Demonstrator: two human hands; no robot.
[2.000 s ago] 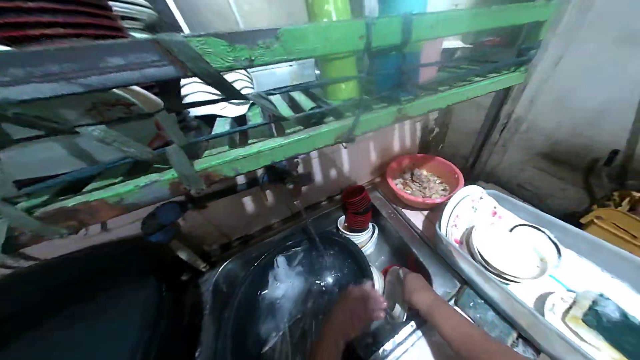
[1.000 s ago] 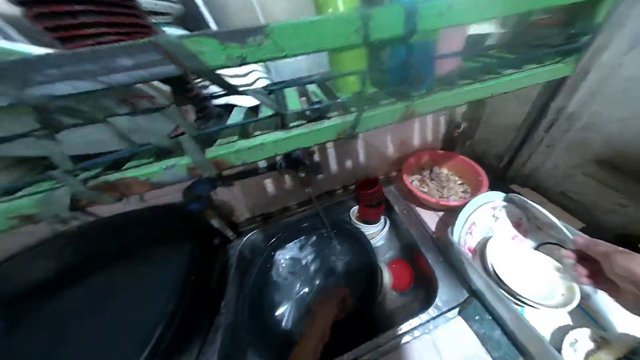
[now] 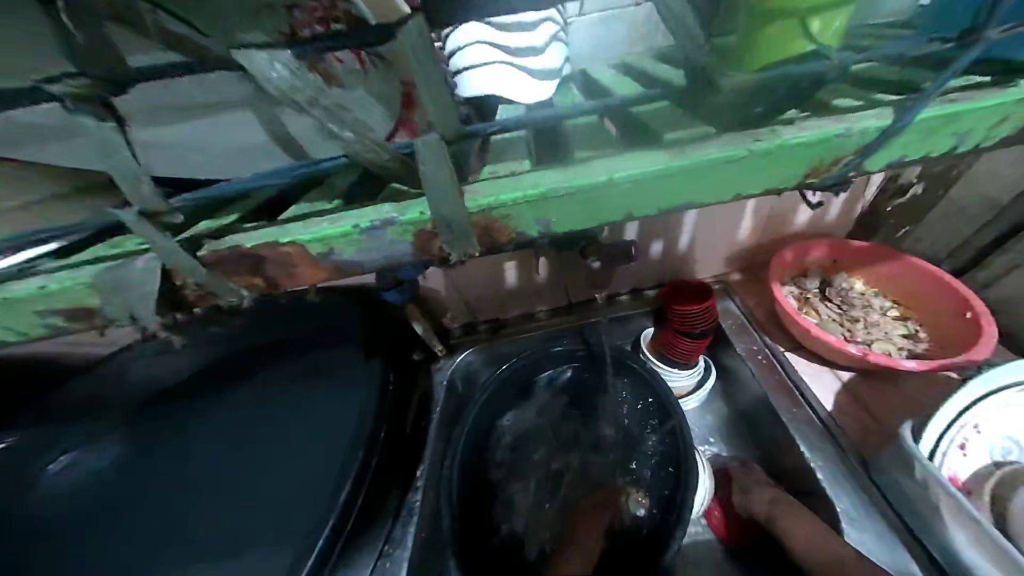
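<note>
My right hand (image 3: 748,488) is down in the steel sink (image 3: 768,416), its fingers on a red bowl or cup (image 3: 724,512) beside several white bowls (image 3: 702,484). My left hand (image 3: 600,512) is inside the black basin (image 3: 472,448), partly under the water and blurred; whether it holds anything is hidden. A thin stream of water (image 3: 606,352) falls into the basin from the tap (image 3: 608,252). Behind my right hand, a stack of red cups (image 3: 686,320) stands on stacked white bowls (image 3: 692,384).
A red plastic basin (image 3: 960,336) with food scraps sits right of the sink. A grey tub (image 3: 944,500) with dishes is at the right edge. A large black basin (image 3: 344,520) fills the left. The green rack (image 3: 640,184) hangs low over the sink, holding white wavy dishes (image 3: 508,60).
My right hand has moved from the dish tub on the right to the red piece in the sink. My left hand remains in the black basin. The view has shifted closer to the sink.
</note>
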